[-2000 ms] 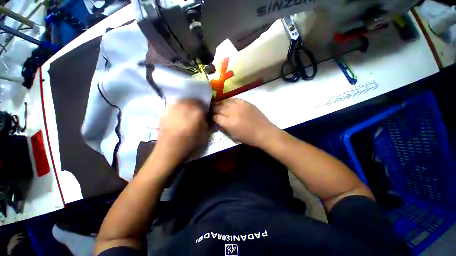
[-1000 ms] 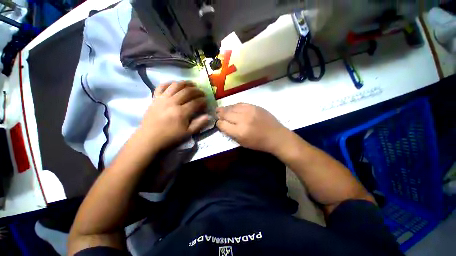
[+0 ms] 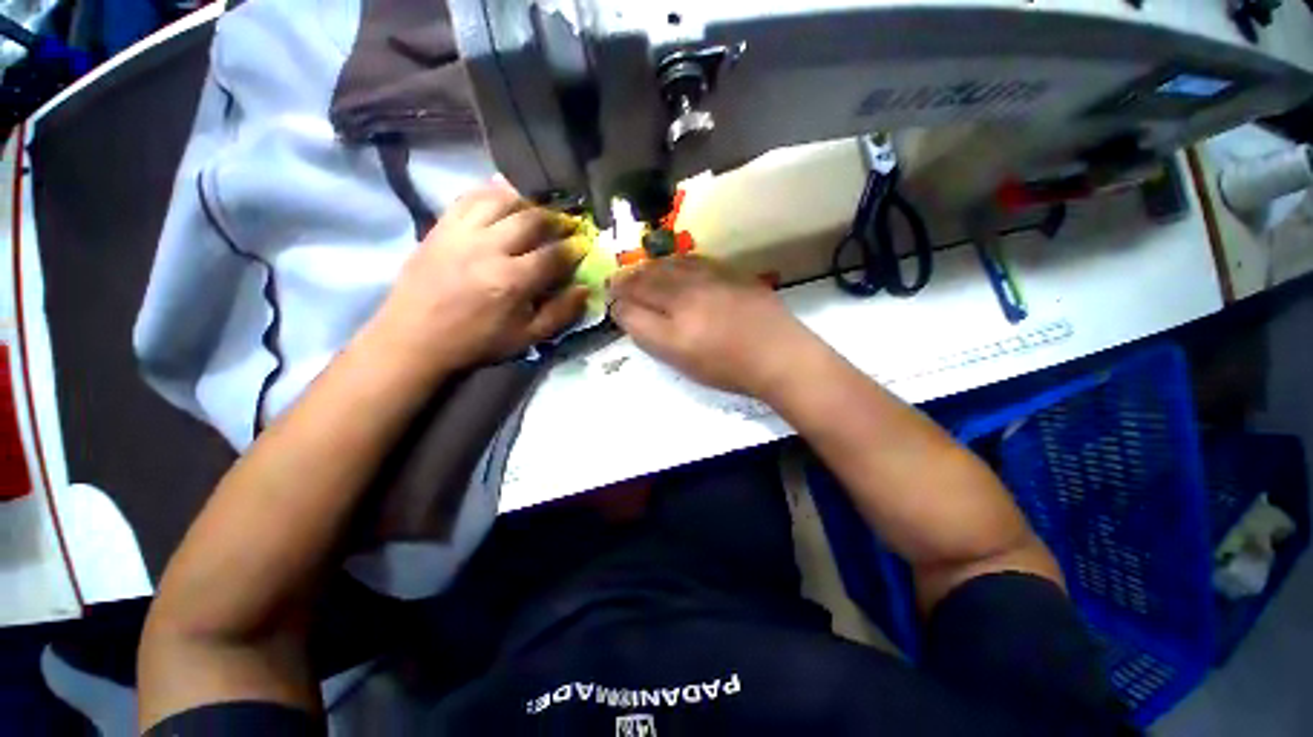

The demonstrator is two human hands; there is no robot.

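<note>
Pale grey fabric [image 3: 320, 216] with thin black curved strips lies left of the needle, joined with dark brown fabric [image 3: 418, 87]; part hangs over the table's front edge. My left hand [image 3: 483, 281] presses on the work beside the needle, fingers bent. My right hand [image 3: 698, 320] pinches the cloth edge just in front of the presser foot area of the sewing machine [image 3: 893, 72]. Its fingertips are close to my left hand's. The needle is mostly hidden behind the machine head. Orange-red strips [image 3: 671, 245] lie right of the needle.
Black-handled scissors [image 3: 883, 238] lie right of the needle, with a small blue-green tool [image 3: 1004, 281] and a red-handled tool [image 3: 1058, 190] farther right. A printed scale [image 3: 994, 349] marks the white table [image 3: 634, 432]. A blue crate [image 3: 1109, 504] stands below right.
The pale and brown fabric has shifted left and up in view, and more brown cloth shows at the front edge. My left hand has moved up towards the needle. The view has tilted, showing more machine arm.
</note>
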